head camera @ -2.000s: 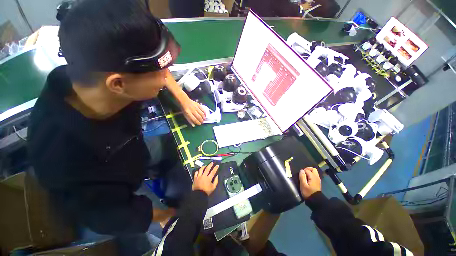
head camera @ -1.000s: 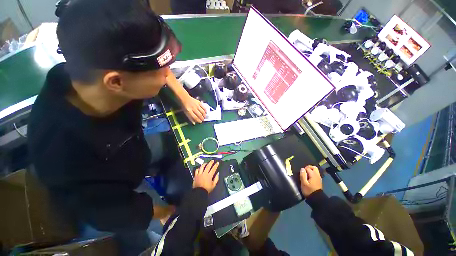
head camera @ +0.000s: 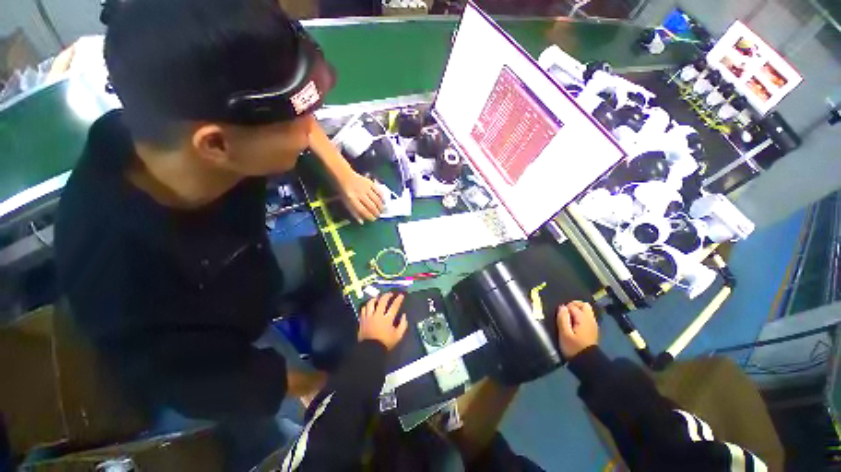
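My left hand [head camera: 382,321] lies palm down on a black mat [head camera: 420,383], fingers a little apart. Whatever is under the palm is hidden. My right hand [head camera: 576,327] is curled against the right end of a glossy rounded black housing [head camera: 507,318] with a yellow mark on top. The inside of that hand is hidden. Between my hands, a long white strip [head camera: 435,359] lies across a green phone-like plate [head camera: 449,369] with a round mark. The white strip's right end touches or nearly touches the housing.
A co-worker [head camera: 184,267] is at the left, a hand on a white piece. Ahead are a white keyboard [head camera: 456,235], a monitor [head camera: 521,124], a yellow-green ring [head camera: 389,264] and dark camera parts [head camera: 432,143]. White-and-black cameras [head camera: 650,175] are piled right, beside a cream pipe frame [head camera: 692,324].
The whole view has shifted slightly. My hands, the housing and the strip keep nearly the same places relative to each other.
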